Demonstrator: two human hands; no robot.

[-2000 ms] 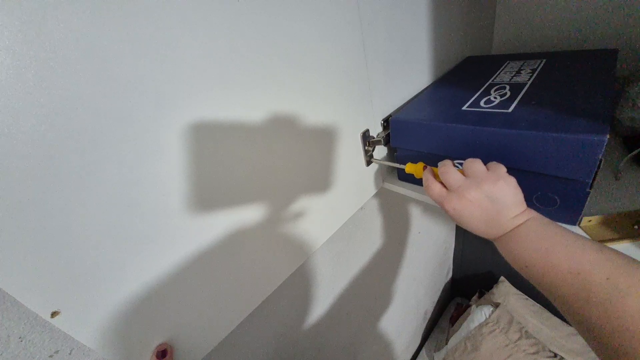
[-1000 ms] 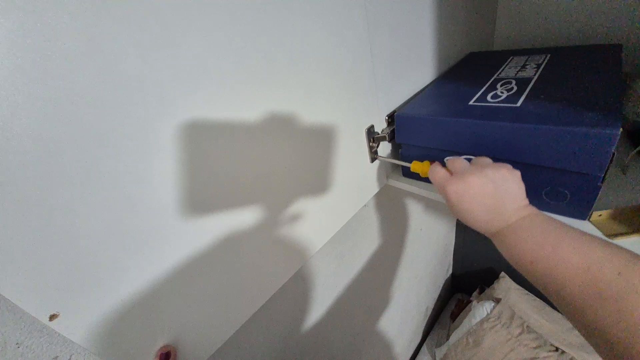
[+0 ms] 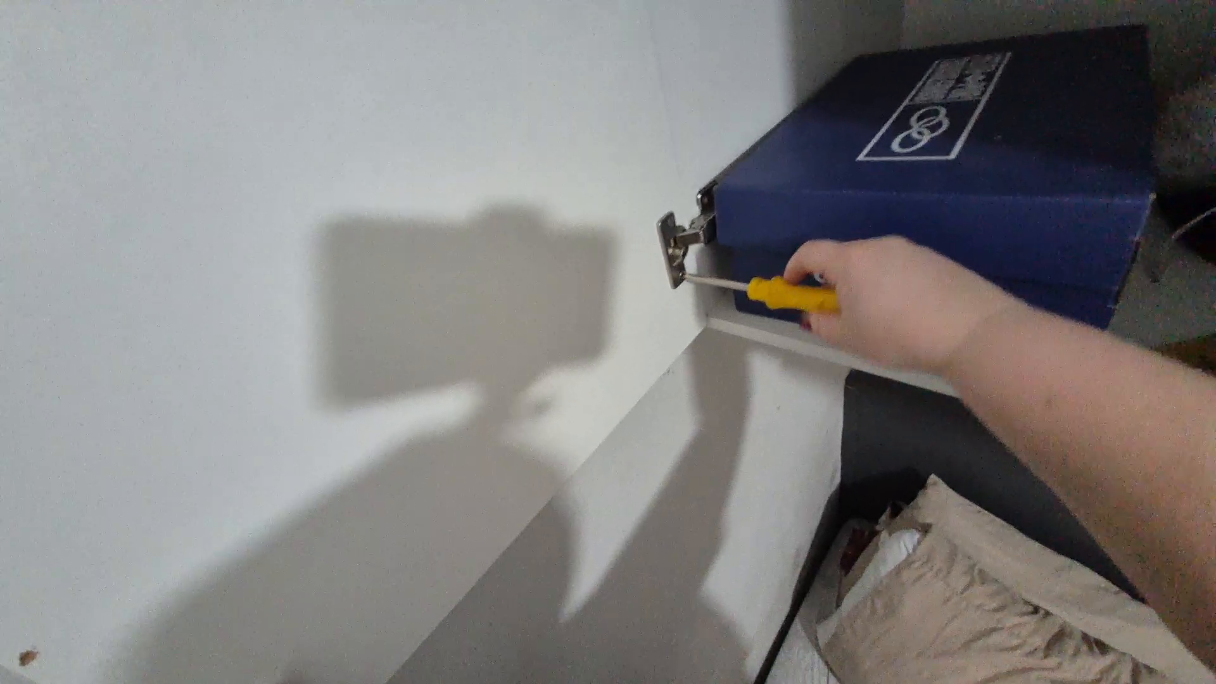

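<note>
My right hand (image 3: 898,299) reaches in from the right and grips a screwdriver by its yellow handle (image 3: 779,294). The thin metal shaft points left, its tip at the lower end of the plate of a metal cabinet hinge (image 3: 672,249). That hinge plate lies against a large white panel (image 3: 456,123), and its arm runs right towards the edge of a dark blue cardboard box (image 3: 931,209). Whether the tip sits in a screw cannot be made out. My left hand is not in view.
The blue box rests on a white shelf (image 3: 807,344) just behind my right hand. Below it are a dark grey surface (image 3: 912,427) and crumpled beige fabric (image 3: 988,598). Shadows fall across the white panel, which has a small brown mark (image 3: 28,656) at lower left.
The fingers of my right hand have shifted back along the screwdriver, so more of the yellow handle shows. The tip remains at the hinge. A pinkish thing at the lower edge has left the view.
</note>
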